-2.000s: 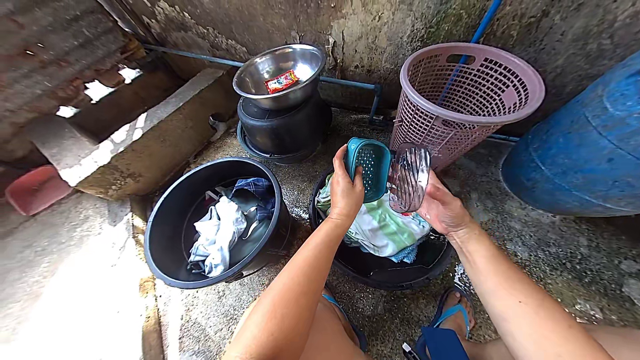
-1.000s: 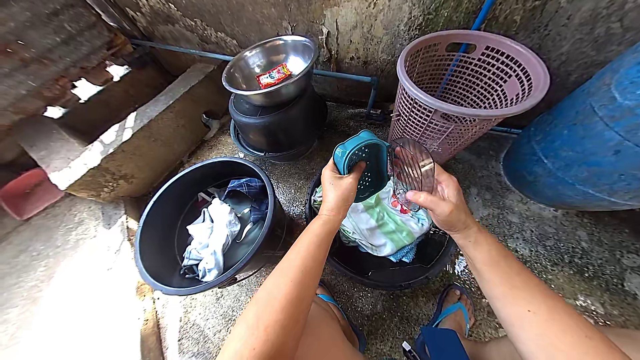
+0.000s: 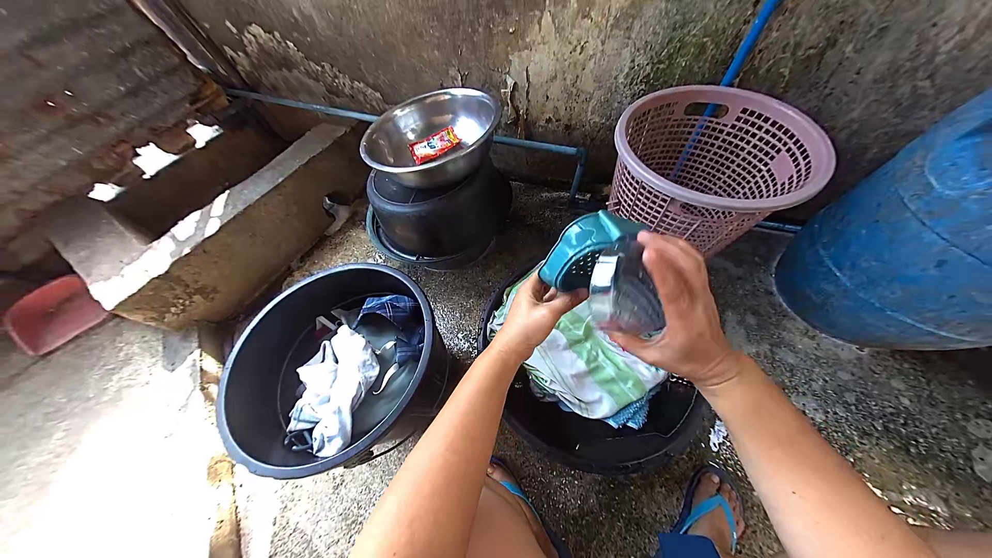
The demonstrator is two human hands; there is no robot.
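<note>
My left hand (image 3: 535,310) holds a teal plastic container with small holes (image 3: 581,248) above the right-hand basin. In my right hand (image 3: 686,310) is a clear ribbed plastic piece (image 3: 624,291), blurred, close beside the teal container; whether they touch I cannot tell. Below both hands, a green-and-white striped cloth (image 3: 601,364) and a blue textured cloth (image 3: 632,411) lie in a black basin (image 3: 597,457). To the left, a black tub (image 3: 260,372) holds a white garment (image 3: 337,380) and a dark blue plaid cloth (image 3: 395,314).
A steel bowl (image 3: 387,139) with a red packet (image 3: 434,145) sits on an upturned black pot (image 3: 438,213). Behind the right-hand basin stands a pink perforated laundry basket (image 3: 721,186), with a blue drum (image 3: 907,232) at right. A concrete trough (image 3: 232,232) and red scoop (image 3: 54,314) are at left.
The teal container has turned, so its perforated inside shows less. The clear piece has tilted in my right hand, whose fingers now reach over its upper side.
</note>
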